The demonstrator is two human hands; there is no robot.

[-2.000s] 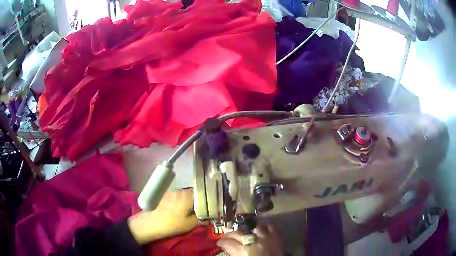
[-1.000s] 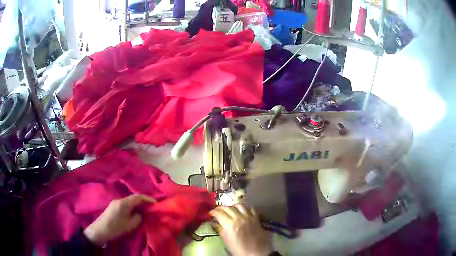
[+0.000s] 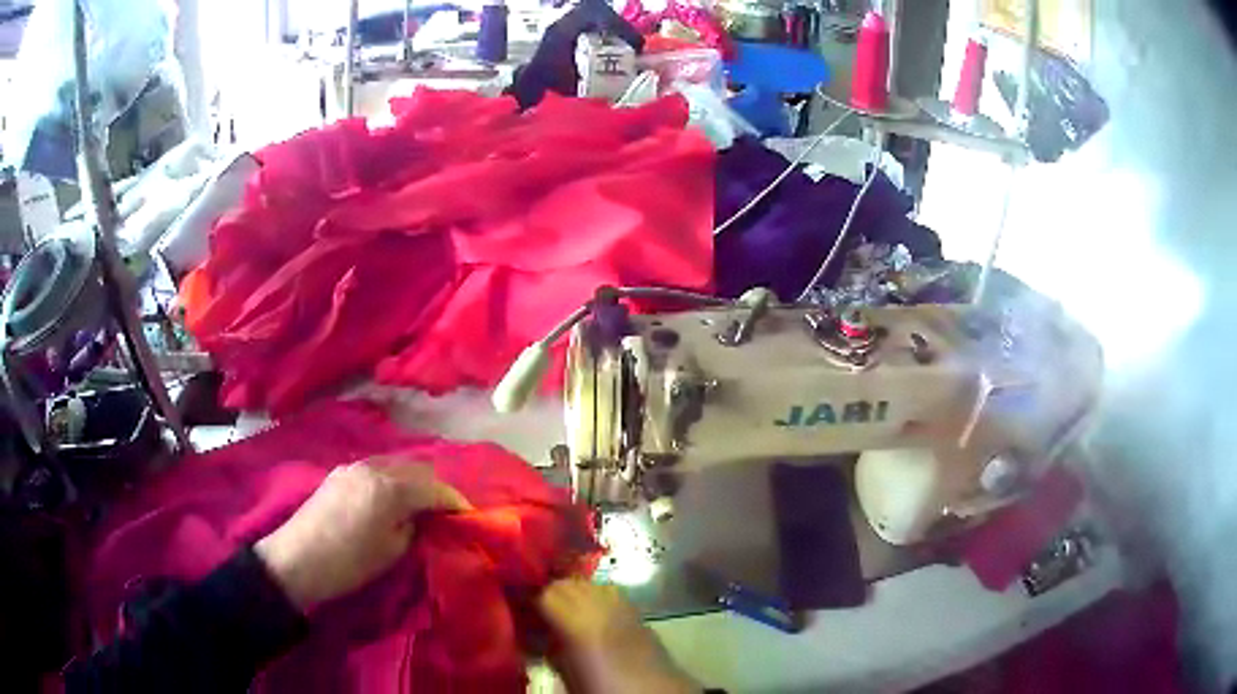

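The red fabric piece [image 3: 394, 597] lies bunched left of the needle area [image 3: 624, 536] of the cream sewing machine [image 3: 800, 393] with green lettering. My left hand [image 3: 356, 532] grips the fabric from above, its fingertips hidden in the folds. My right hand [image 3: 604, 635] is at the fabric's right edge, just below the needle area; it is blurred and its fingertips are partly hidden, so its grip cannot be made out. Blue thread snips [image 3: 762, 607] lie flat right of my right hand.
A large heap of red pieces [image 3: 461, 244] stands behind the workpiece. Purple fabric [image 3: 787, 203] lies behind the machine. A dark cloth pad [image 3: 818, 536] is under the arm. The pale lamp knob [image 3: 521, 378] hangs left of the head. Red thread cones [image 3: 871, 61] stand at the back.
The view has lifted since the first frame. My left hand has moved from beside the needle onto the fabric at left. My right hand has moved down from the needle area, uncovering the snips.
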